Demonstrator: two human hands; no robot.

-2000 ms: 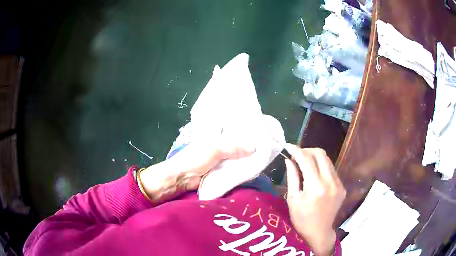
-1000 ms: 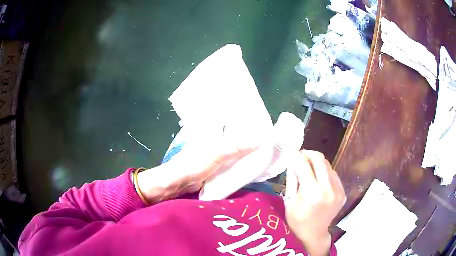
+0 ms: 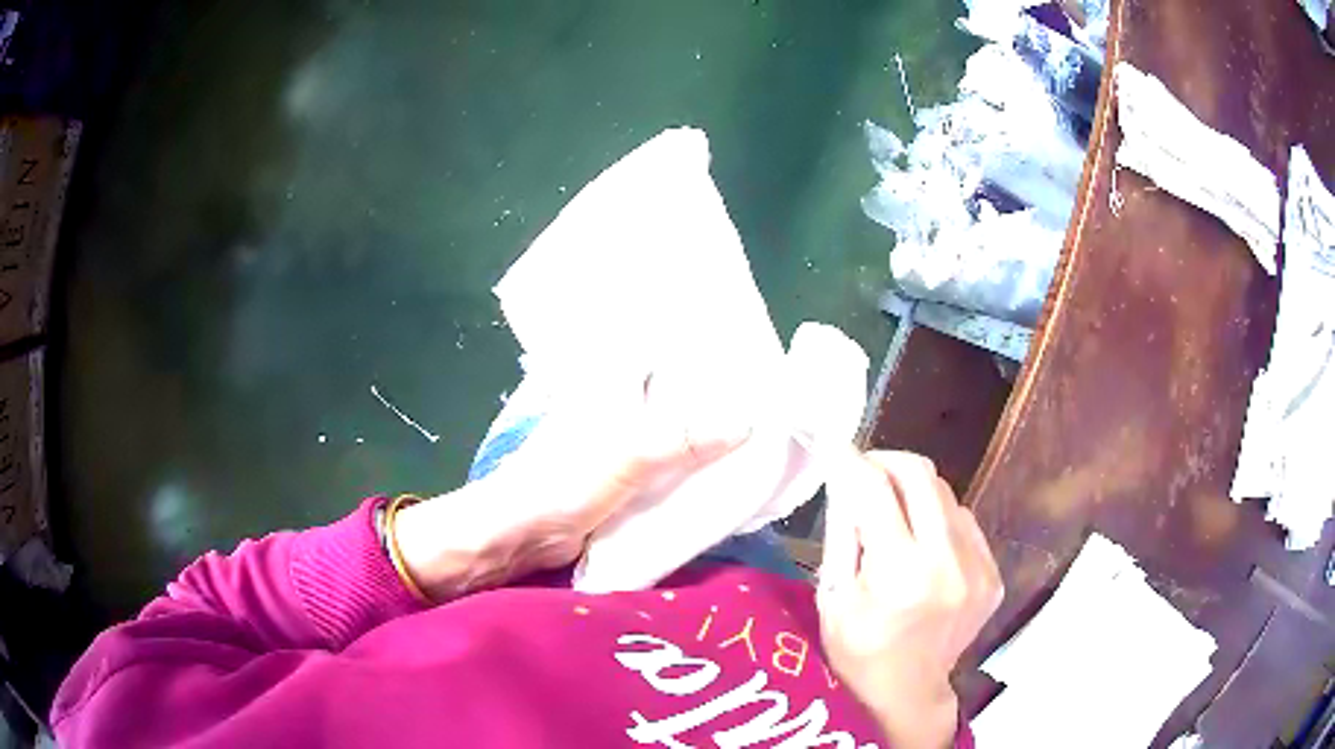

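A soft white folded piece (image 3: 659,249) is held over my lap; it glares and its surface detail is lost. My left hand (image 3: 586,476) lies across it from the left, fingers closed on its lower part. My right hand (image 3: 908,571) pinches the piece at its right side, thumb and fingers together near a rounded, raised fold (image 3: 827,378). Whether a thin tool is between the right fingers cannot be told.
A reddish-brown table (image 3: 1157,381) with a curved edge stands at the right. White pieces (image 3: 1201,161) lie on its far side, and a white stack (image 3: 1105,651) lies nearer. A crumpled white heap (image 3: 981,176) is beside the table. Cardboard boxes (image 3: 22,220) stand at the far left.
The piece has opened wider to the left since the first frame, and a fold now stands up by my right hand. The thin dark stick seen earlier at the right fingertips no longer shows.
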